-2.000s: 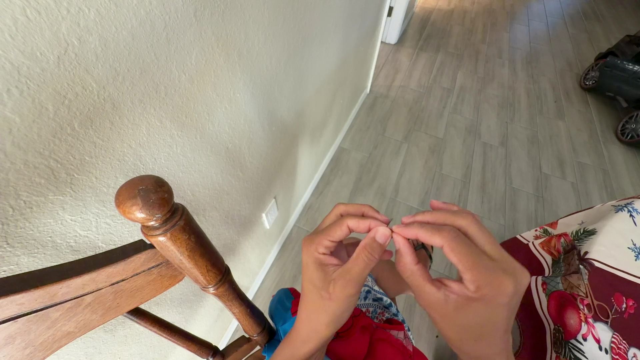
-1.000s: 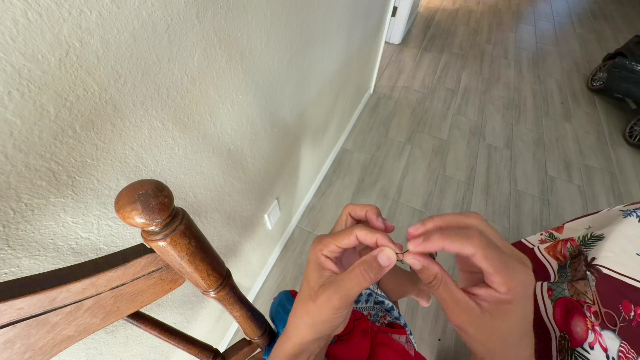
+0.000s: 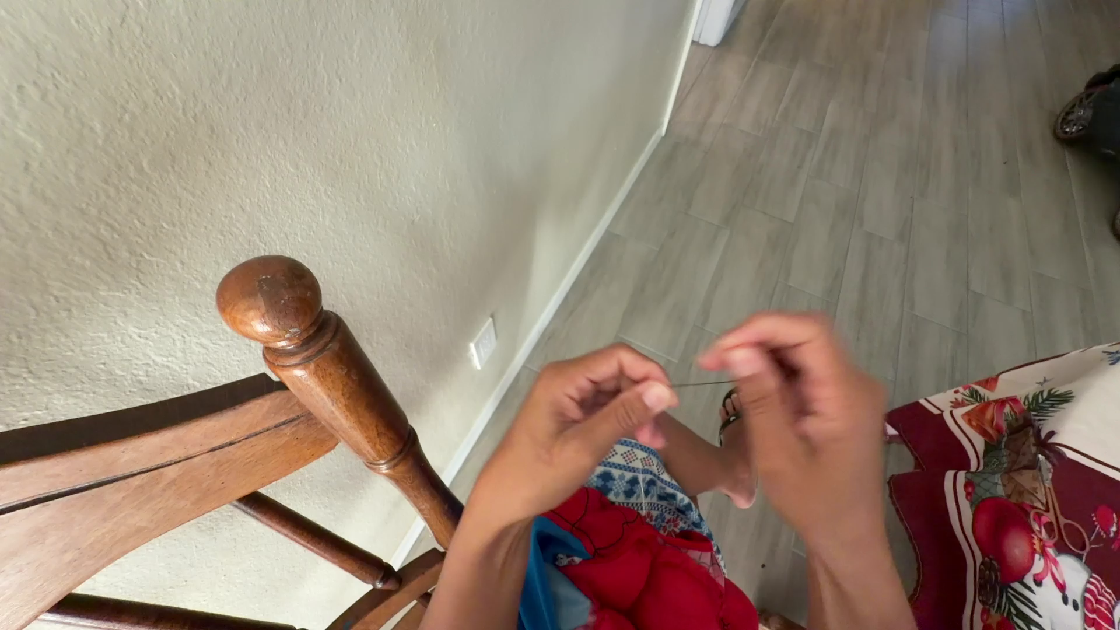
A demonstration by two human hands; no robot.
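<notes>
A thin dark strand (image 3: pixel 703 383), which looks like thread, runs between my two hands. My left hand (image 3: pixel 604 411) pinches one end between thumb and index finger. My right hand (image 3: pixel 787 402), blurred, has its thumb and index finger together at the other end. Whether a needle is there cannot be made out. Below the hands, red fabric (image 3: pixel 639 560) and blue fabric (image 3: pixel 542 569) lie over my lap, on a blue and white patterned cloth (image 3: pixel 652 486).
A wooden chair back with a turned post (image 3: pixel 341 385) stands at left, by a textured wall (image 3: pixel 350 131). At right, scissors (image 3: pixel 1061 525) lie on a holiday-print tablecloth (image 3: pixel 941 525). A black wheeled object (image 3: pixel 1089 118) stands on the plank-patterned floor (image 3: pixel 822 227).
My hands, close together at the fingertips before, are now apart. My right hand has moved away from the left, with the strand stretched between them.
</notes>
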